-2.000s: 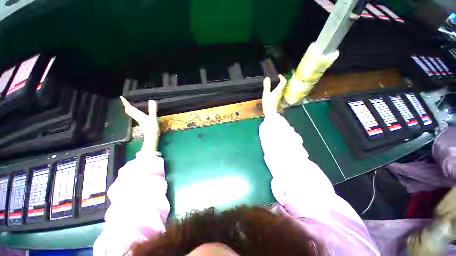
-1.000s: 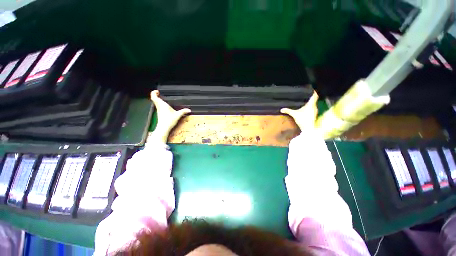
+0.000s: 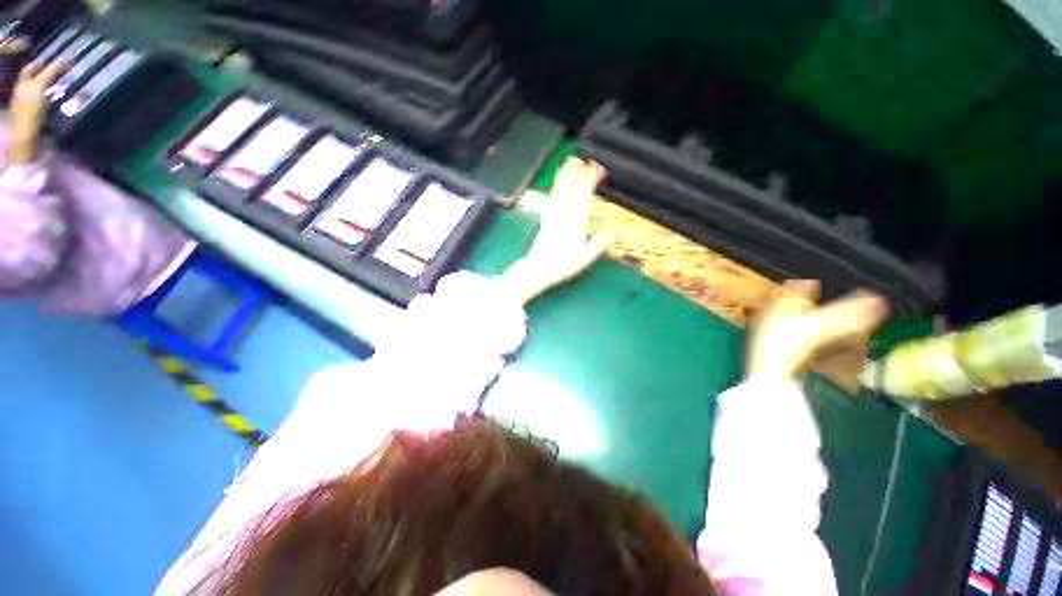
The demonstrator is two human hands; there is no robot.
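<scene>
A stack of black phone trays (image 3: 745,204) lies behind the tan wooden strip (image 3: 681,263); the top tray's near edge shows raised dividers and its slots look dark. My left hand (image 3: 561,233) is over the strip's left end, in front of the stack's left end, fingers apart and empty. My right hand (image 3: 809,332) is over the strip's right part, near the stack's right end, slightly blurred, thumb and fingers apart, empty. A phone tray (image 3: 332,192) with several lit phones lies left of my left hand.
A post with yellowish wrapping (image 3: 972,359) stands just right of my right hand. Black stacked trays (image 3: 408,70) are at the back left. Another lit tray (image 3: 1013,547) is at the lower right. A person's hand (image 3: 28,111) and pink sleeve are at the far left, near a blue stool (image 3: 210,305).
The view has turned left, bringing in the neighbouring person, stool and floor. My hands are off the stack's ends, which they touched a second ago. The top tray's dividers show again.
</scene>
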